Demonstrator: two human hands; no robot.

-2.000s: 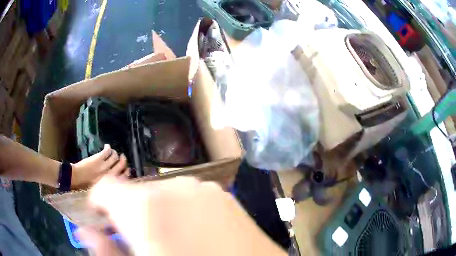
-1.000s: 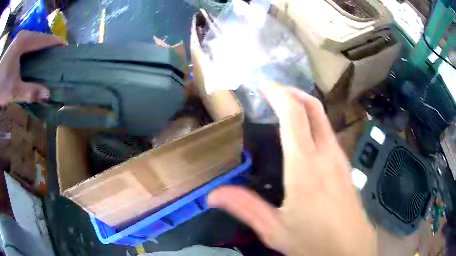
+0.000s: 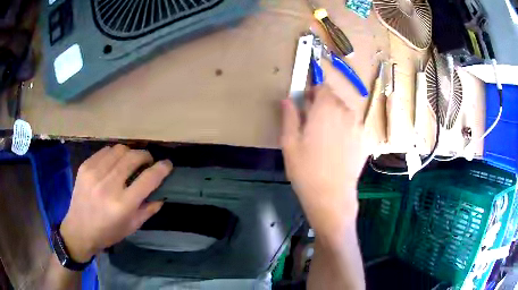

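Observation:
A grey-green rear housing [image 3: 255,226] with a large open hole lies on the lap below the bench edge. My left hand [image 3: 116,195], with a dark wristband, rests on its upper left part, fingers bent over its edge. My right hand [image 3: 326,141] is over the bench's front edge, its fingertips at the lower end of a flat pale strip [image 3: 301,65]. Whether the fingers grip the strip is unclear. Side cutters [image 3: 346,73] with blue handles lie beside the strip, one handle partly behind my right hand.
Fan housing with front grille [image 3: 74,85] at the bench's upper left. Yellow-black screwdriver [image 3: 334,33], green circuit board [image 3: 359,7] and beige grilles [image 3: 406,20] at the back. Pale thin tools [image 3: 420,107] and white cable at right. Green crates [image 3: 448,221] below right; blue bins at both sides.
The view has swung from the cardboard box to the bench. The grey-green housing lifted by my left hand is now on the lap. My right hand has moved to the pale strip.

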